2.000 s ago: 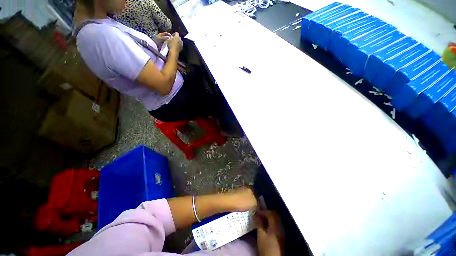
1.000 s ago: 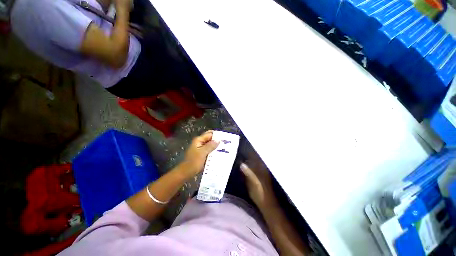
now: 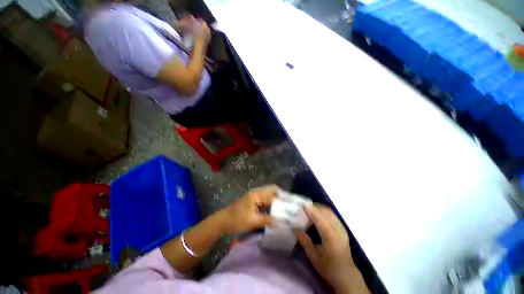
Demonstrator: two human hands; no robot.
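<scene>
A blurred white retail box [image 3: 286, 213] is held over my lap, one end turned up towards the camera. My left hand [image 3: 253, 211] grips its left side, a white band on the wrist. My right hand [image 3: 326, 238] has thumb and fingers on its right side. A pale flap or side of the box hangs below. Whether anything is inside cannot be told.
The white bench [image 3: 390, 149] runs along my right, with a small dark object [image 3: 289, 66] on it. A blue row of cartons [image 3: 442, 57] stands on its far side. A blue crate [image 3: 150, 201], a red stool [image 3: 218, 143] and a seated coworker [image 3: 149, 57] are left.
The box was upright in my left hand alone, with my right hand apart. Now both hands hold it, and it has turned end-up. The view has swung left and up.
</scene>
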